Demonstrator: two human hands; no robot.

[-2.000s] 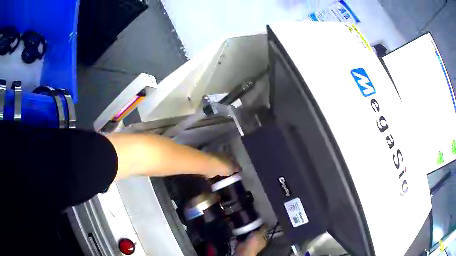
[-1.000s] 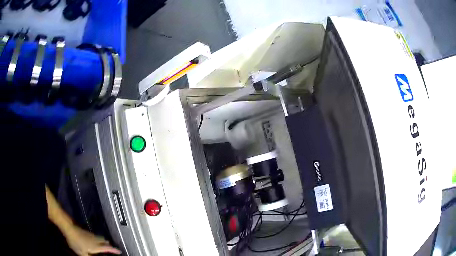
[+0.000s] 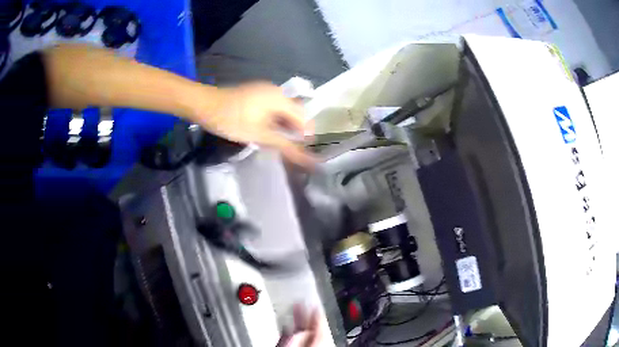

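My left hand (image 3: 261,118) is blurred over the chamber's upper-left corner, with its fingers partly spread. Whether it holds anything is unclear. My right hand (image 3: 302,329) is blurred and cut off by the bottom edge, over the chamber's front rim; its fingers look apart with nothing visible in them. A blurred dark thing, perhaps part of a headphone (image 3: 227,236), is over the front panel between the green button (image 3: 224,211) and red button (image 3: 248,293). The chamber lid (image 3: 505,176) is raised. Inside is the black and white test fixture (image 3: 396,252) with cables.
A blue bin (image 3: 166,41) at upper left holds headphones (image 3: 121,26), and more with silvery bands (image 3: 104,132) hang on its edge. A dark inner panel (image 3: 451,234) sits under the lid. Metal bracket arms cross the chamber's upper side.
My left arm has come into view, reaching from the left to the chamber corner. My right hand has moved right, from the cabinet front to the chamber rim. A blurred dark thing now covers part of the front panel.
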